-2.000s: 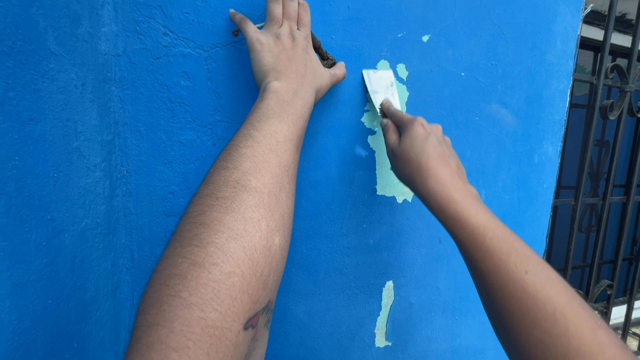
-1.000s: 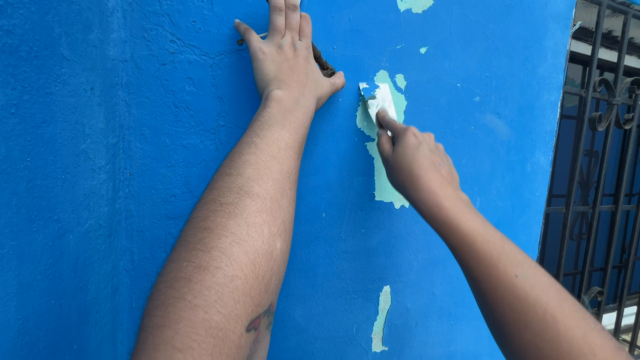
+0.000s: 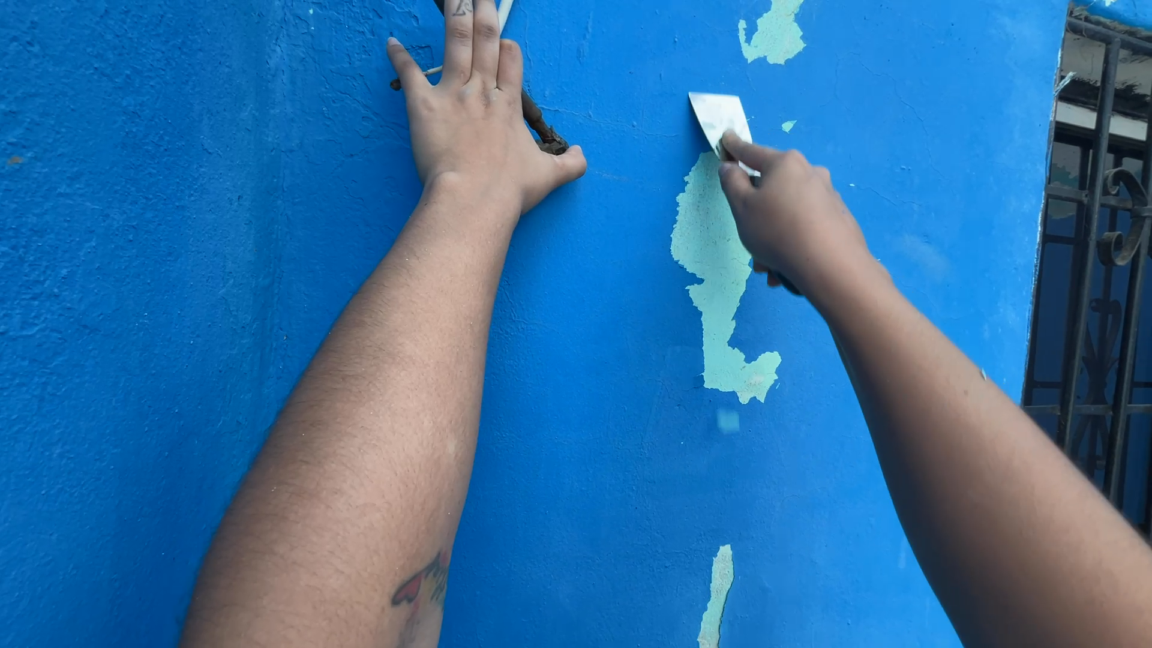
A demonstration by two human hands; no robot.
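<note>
My right hand (image 3: pixel 796 207) grips a putty knife, its metal blade (image 3: pixel 720 117) tilted up to the left against the blue painted wall (image 3: pixel 594 360). Under the blade and the hand lies a bare patch of pale green (image 3: pixel 720 297) with ragged edges. My left hand (image 3: pixel 472 135) is spread on the wall at the upper left, fingers apart, over a dark, thin stick-like object (image 3: pixel 540 121) and a pale thin strip (image 3: pixel 506 13). What these pieces belong to is hidden behind the fingers. The putty knife's handle is mostly covered by my right hand.
Another green patch (image 3: pixel 776 34) shows at the top, and a narrow green strip (image 3: pixel 717 594) low on the wall. A small light flake (image 3: pixel 727 420) is below the main patch. To the right, past the wall's edge, stands a dark metal window grille (image 3: pixel 1093 252).
The putty knife in my right hand has moved from within the green patch to its upper edge. The bare patch has a changed outline, with a lobe at its lower right. My left hand stays on the wall.
</note>
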